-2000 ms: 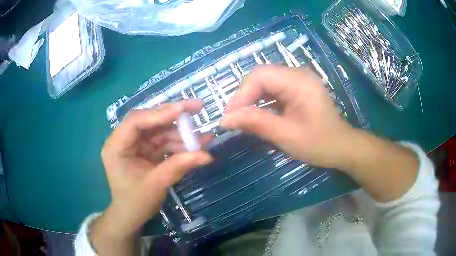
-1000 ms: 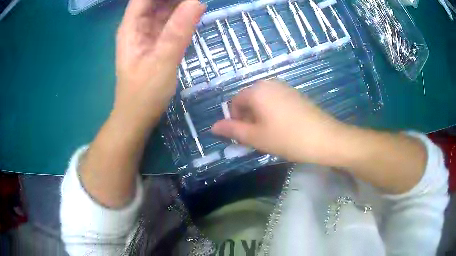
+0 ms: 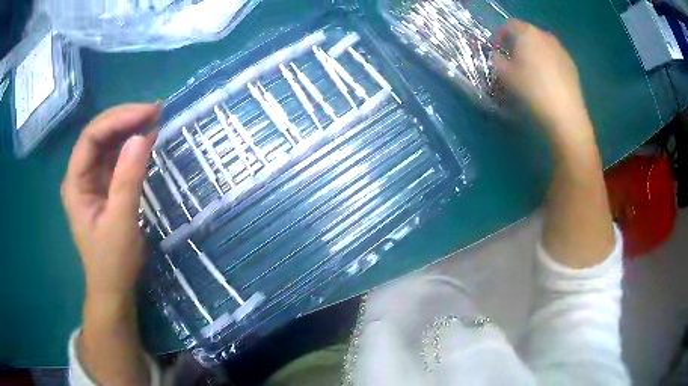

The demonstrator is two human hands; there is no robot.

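A clear ribbed tray lies in front of me, tilted up to the right. Silver rods with white heads fill its upper part in slanted pairs. Two more rods with white heads lie at its lower left. My left hand is at the tray's upper left edge, thumb and fingers apart, nothing seen in it. My right hand is at the right side of the open box of loose silver pins. Its fingertips are among or over the pins and blurred; whether they grip a pin is hidden.
A crumpled clear bag lies at the top left. A clear box with a white label is at the far left. A white and blue box stands at the upper right. A red thing is beyond the green table's right edge.
My right hand has moved from the tray's lower left up to the pin box. Two headed rods now show uncovered at the tray's lower left. My left hand has moved left, off the tray's rods.
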